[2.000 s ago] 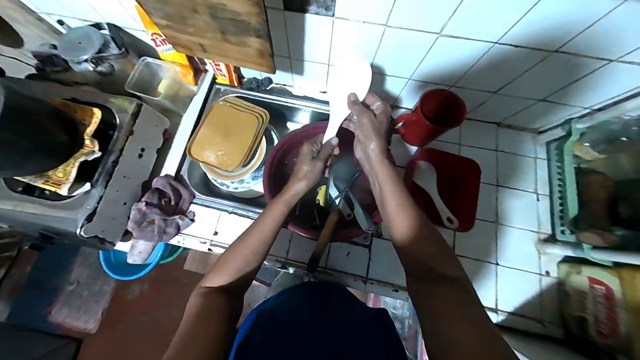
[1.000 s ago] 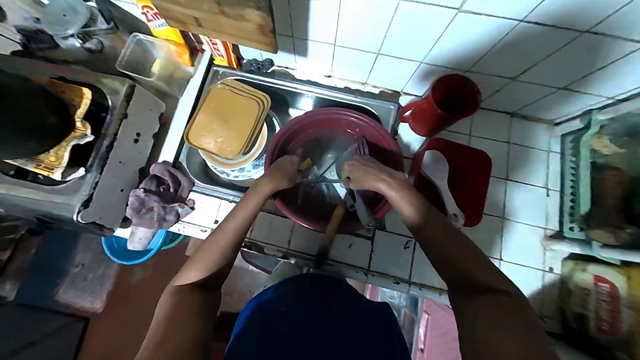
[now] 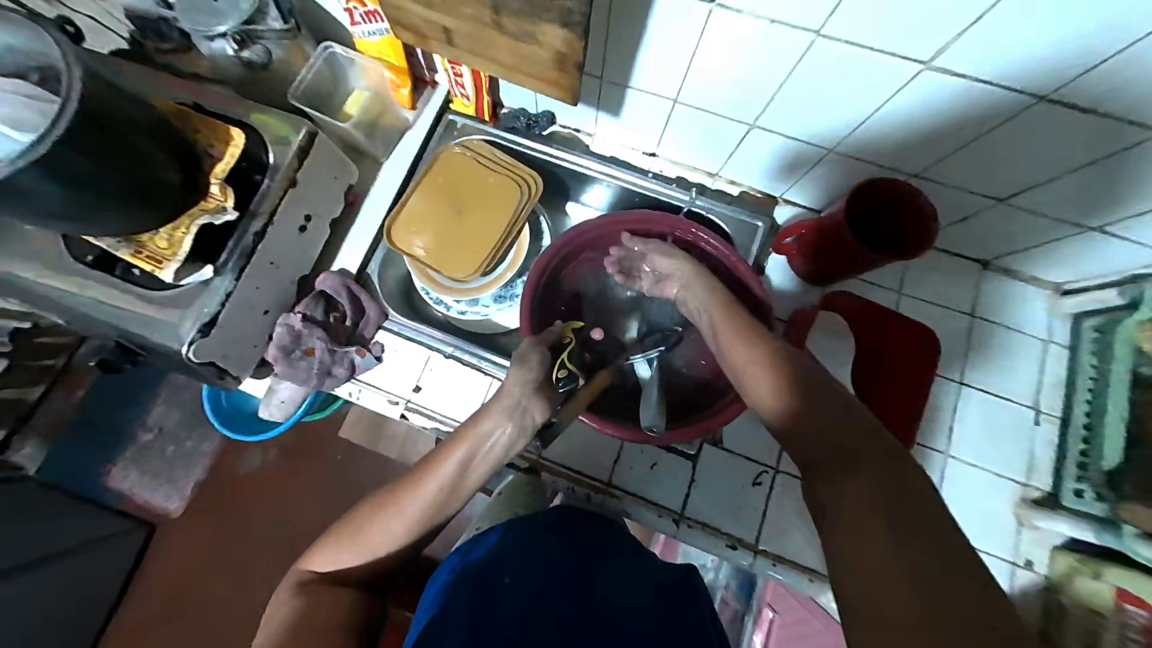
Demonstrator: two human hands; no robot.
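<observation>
A maroon plastic basin [image 3: 643, 432] with water in it sits over the right part of a steel sink [image 3: 432, 315]. My left hand [image 3: 537, 364], at the basin's left rim, grips a dark item with a yellow pattern [image 3: 569, 355], whose kind I cannot tell. My right hand [image 3: 650, 265] is over the basin's upper middle, fingers apart, holding nothing. A metal utensil with a grey handle [image 3: 652, 400] and a wooden handle [image 3: 585, 396] lean at the near side of the basin. Stacked tan plastic trays [image 3: 459, 211] rest on plates [image 3: 477, 306] at the left in the sink.
Right of the basin are a red pitcher [image 3: 832, 238] and a red board [image 3: 886, 360]. Leftward are a wet cloth [image 3: 324, 337], a clear container [image 3: 346, 99] and a stove [image 3: 279, 261] with a dark pot [image 3: 99, 153]. A wooden board [image 3: 513, 36] stands at the tiled wall.
Two seconds ago both hands held a white spoon-like utensil above the basin; one second ago they were inside it. Now my left hand holds the patterned item and my right hand has opened.
</observation>
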